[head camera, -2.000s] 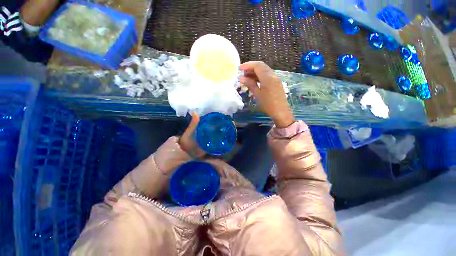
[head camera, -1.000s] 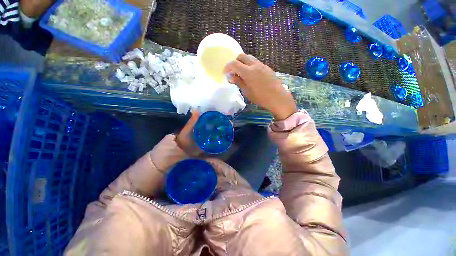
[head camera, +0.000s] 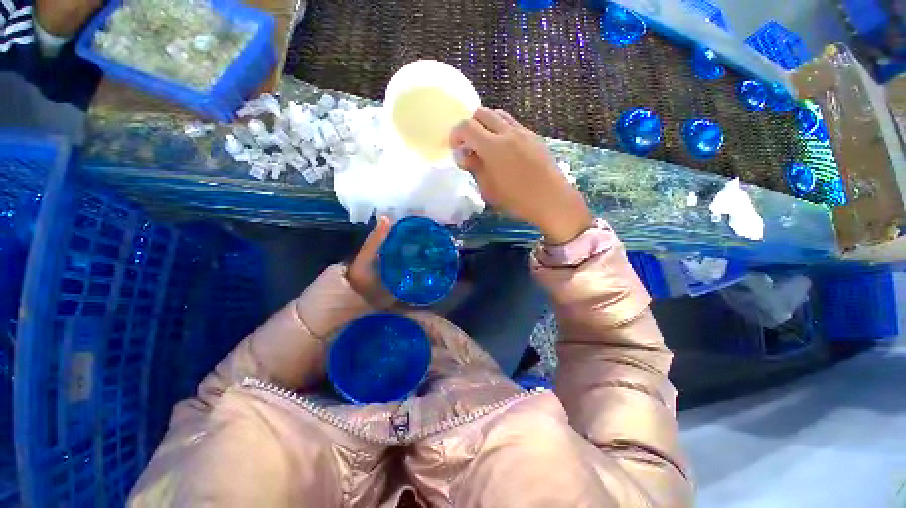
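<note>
My left hand (head camera: 370, 264) holds a shiny blue cup (head camera: 418, 261) over my lap; its thumb shows at the cup's left side. A second blue cup (head camera: 378, 358) rests in my lap, open side up. My right hand (head camera: 512, 169) is over the right rim of a white tub (head camera: 395, 91) with pale yellow contents. Its fingertips are pinched together at the tub; a small white bit seems to show there, too small to tell. The tub stands on crumpled white cloth (head camera: 405, 194). Small white pieces (head camera: 288, 139) lie loose left of the cloth.
A shallow blue tray (head camera: 260, 50) with pale bits is at upper left, beside another person's hand. A mesh belt (head camera: 536, 79) carries several blue cups. A large blue crate (head camera: 109, 288) stands at left. White wadding (head camera: 737, 210) lies on the bench edge at right. Cardboard (head camera: 856, 139) is at far right.
Since two seconds ago, my right hand has moved from beside the tub to over its right rim, fingertips at the contents. The left hand still holds the cup, with little movement.
</note>
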